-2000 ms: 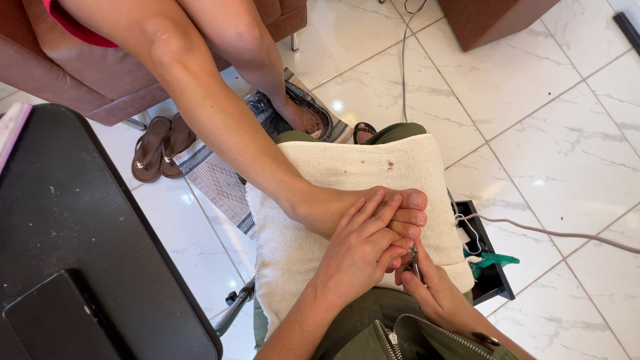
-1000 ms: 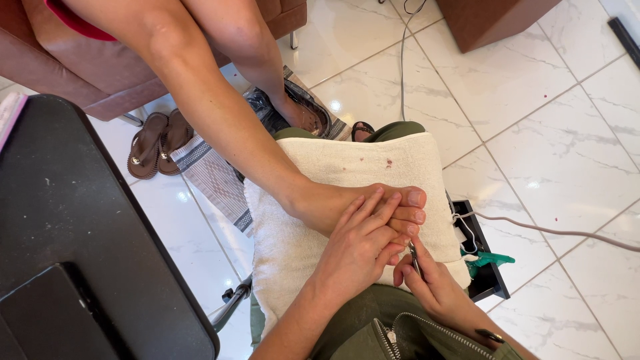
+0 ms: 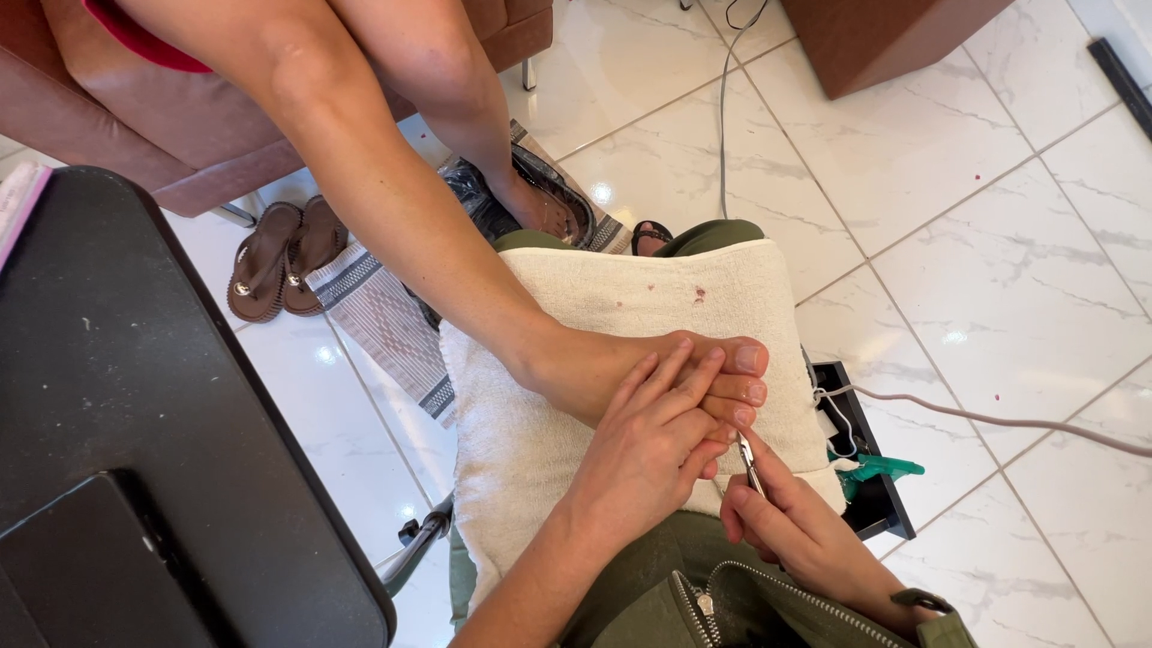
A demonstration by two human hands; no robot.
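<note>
Another person's bare foot (image 3: 585, 364) rests on a cream towel (image 3: 522, 477) spread over my lap. My left hand (image 3: 652, 432) lies over the front of the foot, its fingers across the top and around the smaller toes. A metal cuticle nipper (image 3: 750, 463) is in my right hand (image 3: 781, 513), its tip beside one of the smaller toes. Its jaws are too small to judge. The nails of the larger toes show, while my fingers partly hide the smallest ones. Small reddish bits lie on the towel above the foot.
A black table (image 3: 162, 360) with a dark flat device (image 3: 81, 567) stands at left. Brown flip-flops (image 3: 261, 261) and a woven mat (image 3: 387, 333) lie on the floor. A black drawer (image 3: 877, 504) holding a green item (image 3: 877, 468) and a cable (image 3: 972, 414) are at right.
My left hand stays on the foot. The nipper in my right hand remains by the smaller toes, with only slight shifts of that hand.
</note>
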